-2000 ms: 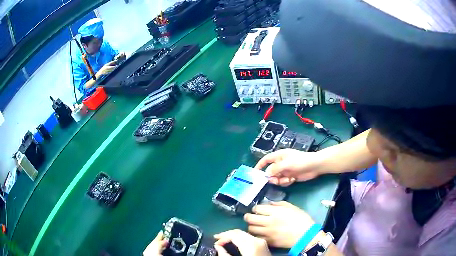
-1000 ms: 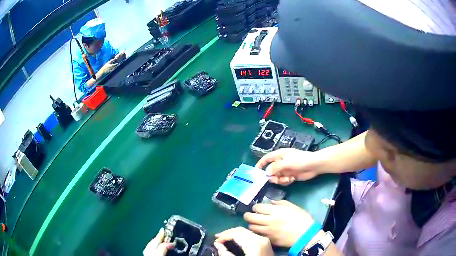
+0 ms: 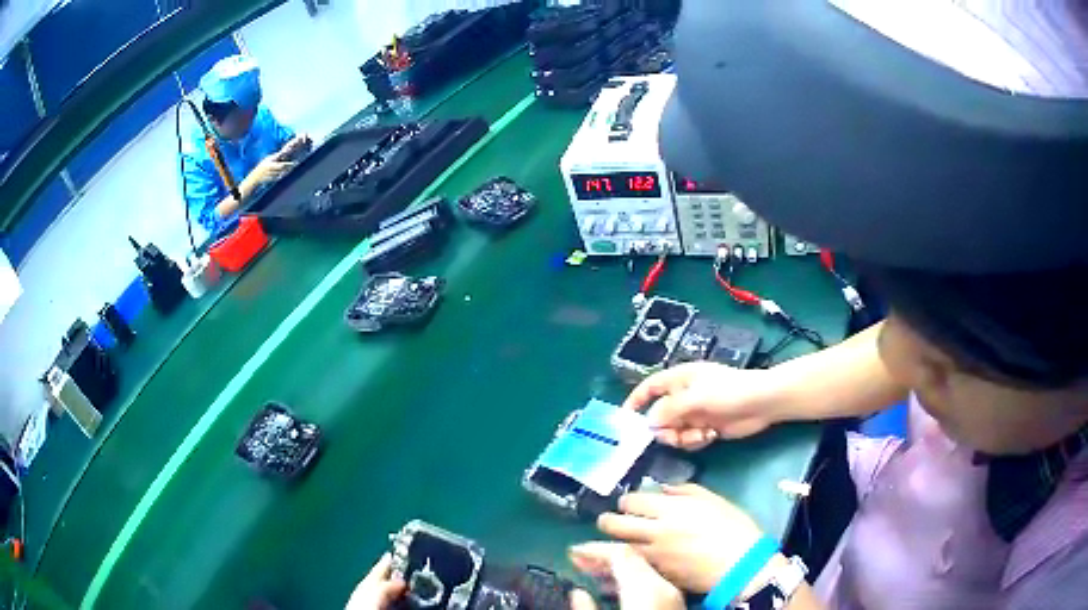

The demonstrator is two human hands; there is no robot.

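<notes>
An open trail camera unit (image 3: 438, 570) lies at the bottom edge, its ringed housing half on the left and its darker panel half (image 3: 525, 589) on the right. My left hand (image 3: 377, 586) grips the housing's left edge and is cut off by the frame. My right hand (image 3: 630, 579) is at the panel half's right end, thumb and fingertips spread; whether it grips the edge is unclear. It is also cut off below.
A coworker's hands hold a blue-and-white card (image 3: 597, 446) over another open unit, close to my right hand. Beyond are a third open unit (image 3: 655, 337), a power supply (image 3: 619, 179) with clip leads, loose dark units (image 3: 279, 441) and a tray (image 3: 277, 210). Another worker sits across.
My right hand has moved right and its fingers have spread at the panel half, uncovering more of it. My left hand stays on the housing. The view has shifted slightly.
</notes>
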